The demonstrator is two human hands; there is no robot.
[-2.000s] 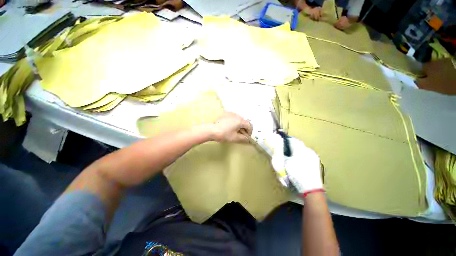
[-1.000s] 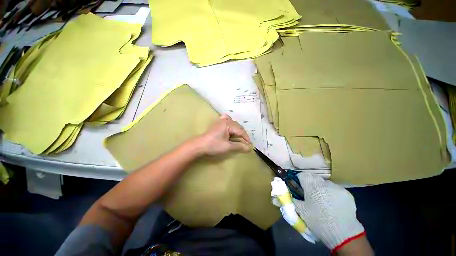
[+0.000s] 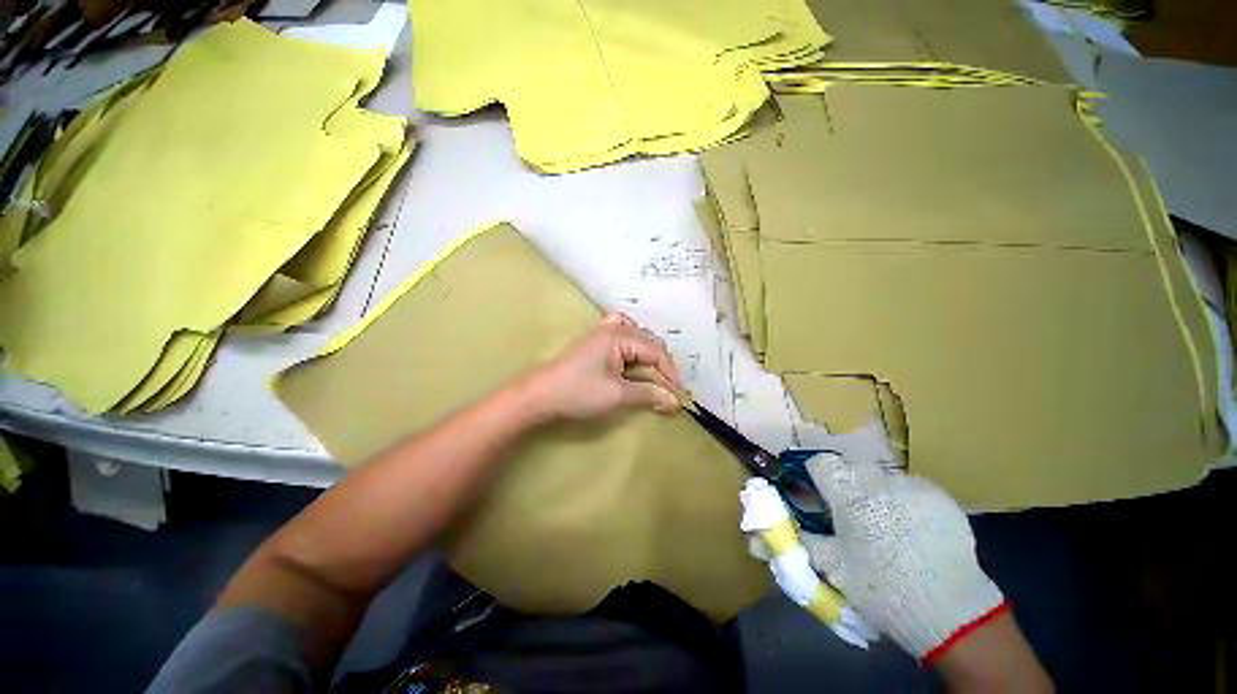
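An olive-khaki cut panel (image 3: 434,319) lies partly on the white table and hangs over its front edge towards me. My bare left hand (image 3: 613,369) pinches the panel's right edge. My right hand (image 3: 895,549), in a white knit glove with a red cuff, holds scissors (image 3: 739,443) with dark blades and blue-teal handles. The blade tips meet the panel's edge right beside my left fingertips. The blades look nearly closed. A handle wrapped in white and yellow (image 3: 800,563) sticks out below the glove.
A khaki stack (image 3: 977,325) lies at the right, with notched left edges and thin yellow edge strips. Yellow stacks lie at the left (image 3: 204,203) and far middle (image 3: 597,68). A grey sheet (image 3: 1173,136) is at the far right. The white table's edge (image 3: 177,434) curves in front of me.
Since two seconds ago the view has tilted down and come closer. Over the last second my hands, scissors and panel have barely moved; my gloved hand sits slightly further right.
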